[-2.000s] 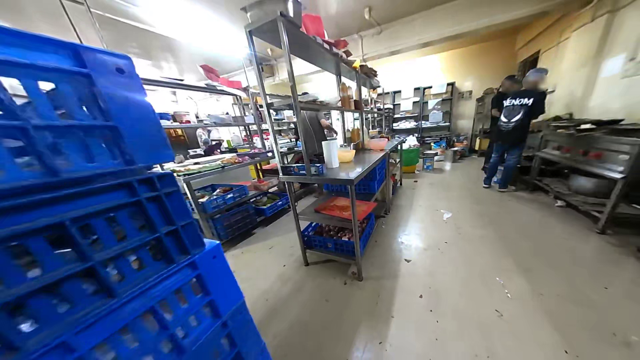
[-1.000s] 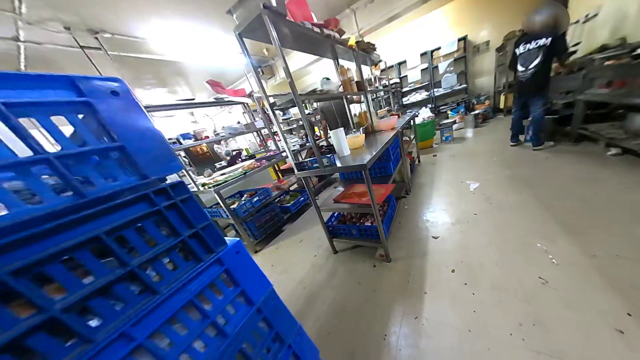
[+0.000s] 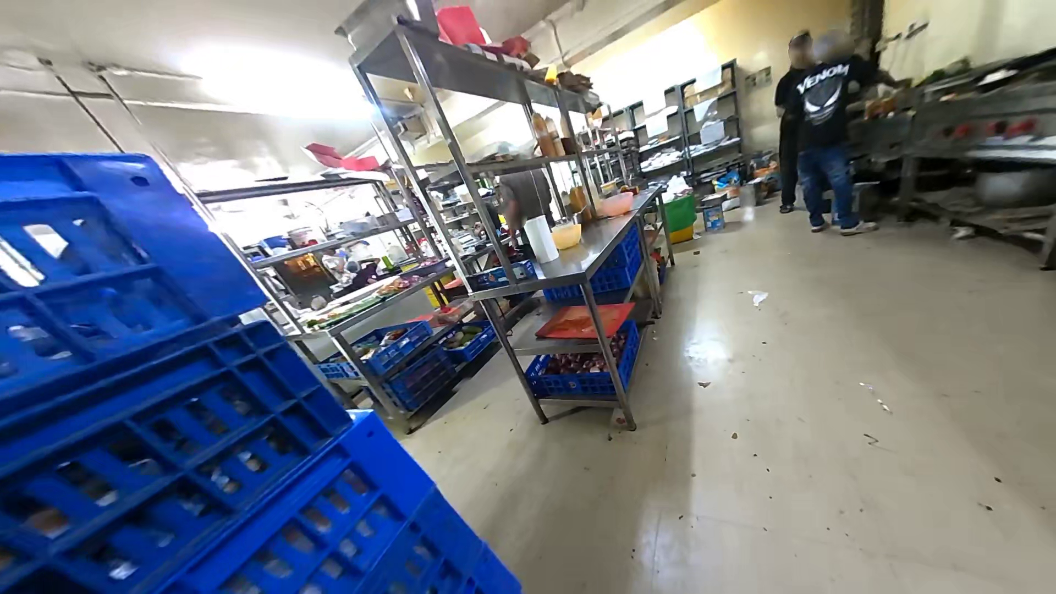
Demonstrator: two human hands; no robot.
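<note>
Neither of my hands shows in the head view. A stack of blue plastic crates (image 3: 165,412) fills the left side, close to me, with pale and dark contents partly visible through the slots. Beyond it stands a stainless steel shelving table (image 3: 590,256). On its top are a white cylinder (image 3: 541,239), a yellow bowl (image 3: 567,237) and an orange bowl (image 3: 615,204). A red cutting board (image 3: 585,321) lies on the shelf below. At the bottom, a blue crate (image 3: 582,381) holds what look like red onions.
Metal shelves with produce and more blue crates (image 3: 398,345) stand behind on the left. Two people stand at the back right, beside a metal cooking range (image 3: 982,128). Another person is partly hidden behind the shelving. A green tub (image 3: 680,214) stands farther back. Scraps (image 3: 757,297) lie on the floor.
The view has tilted and shifted somewhat. The person in the printed black shirt has an arm out toward the range now; the second person, hidden one second ago, shows again beside them.
</note>
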